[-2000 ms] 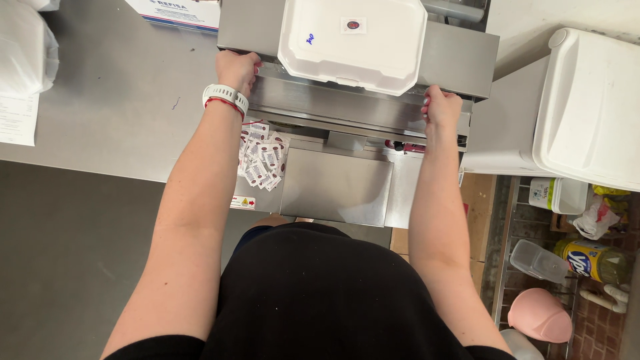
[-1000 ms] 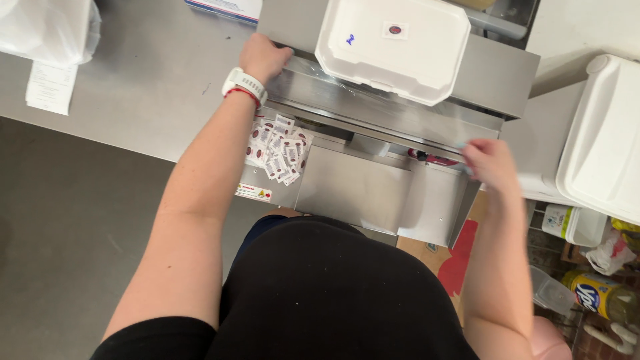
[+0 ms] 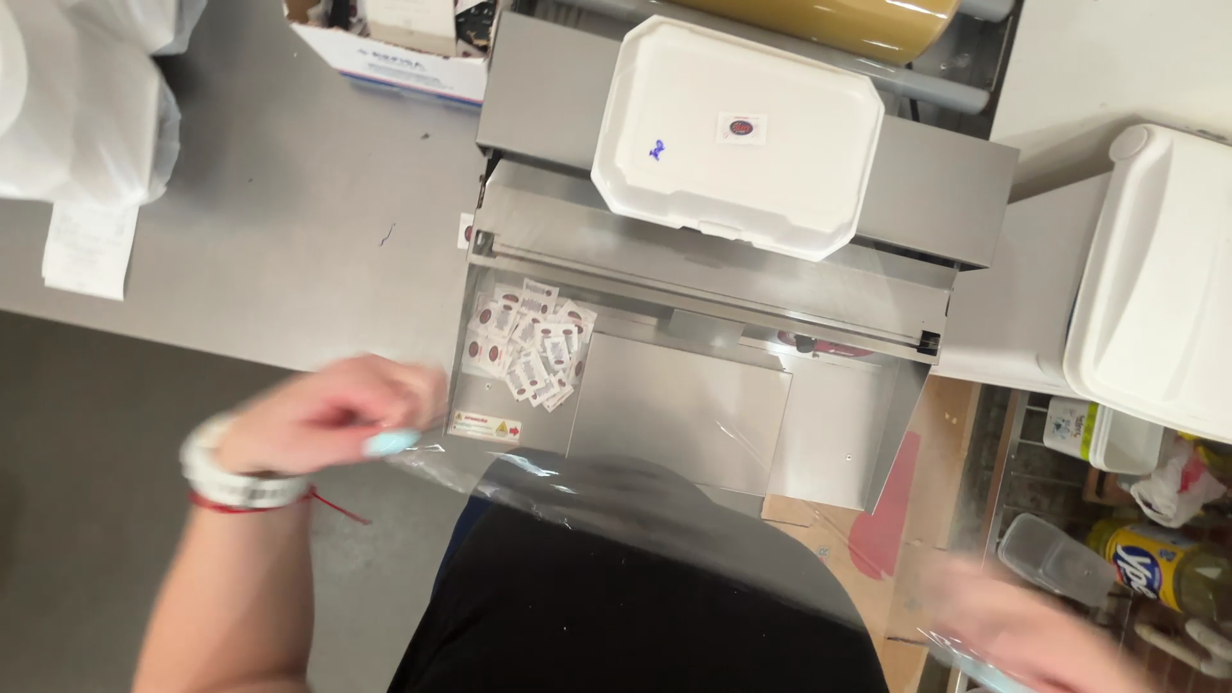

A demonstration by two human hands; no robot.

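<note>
A sheet of clear plastic film (image 3: 577, 505) stretches across my lap, its left corner pinched in my left hand (image 3: 332, 414), which wears a white watch. Blurred at the lower right, my right hand (image 3: 1020, 616) is on the film's other end. Beyond it stands a steel film wrapping machine (image 3: 693, 414). A closed white foam food container (image 3: 731, 183) with a small sticker and a blue pen mark lies on its top, beneath a large roll of film (image 3: 847, 19). Small printed sachets or labels (image 3: 529, 337) are heaped in the machine's left compartment.
White plastic bags (image 3: 87, 96) and a paper slip (image 3: 91, 245) are on the steel counter (image 3: 289, 212) at left. An open cardboard box (image 3: 395, 58) touches the machine's back left. A white lidded bin (image 3: 1155, 279) stands right, above a shelf with a yellow-labelled bottle (image 3: 1155, 568) and plastic tubs.
Both hands have come away from the machine toward my body and farther apart, drawing out clear film. The foam container stays on top of the machine.
</note>
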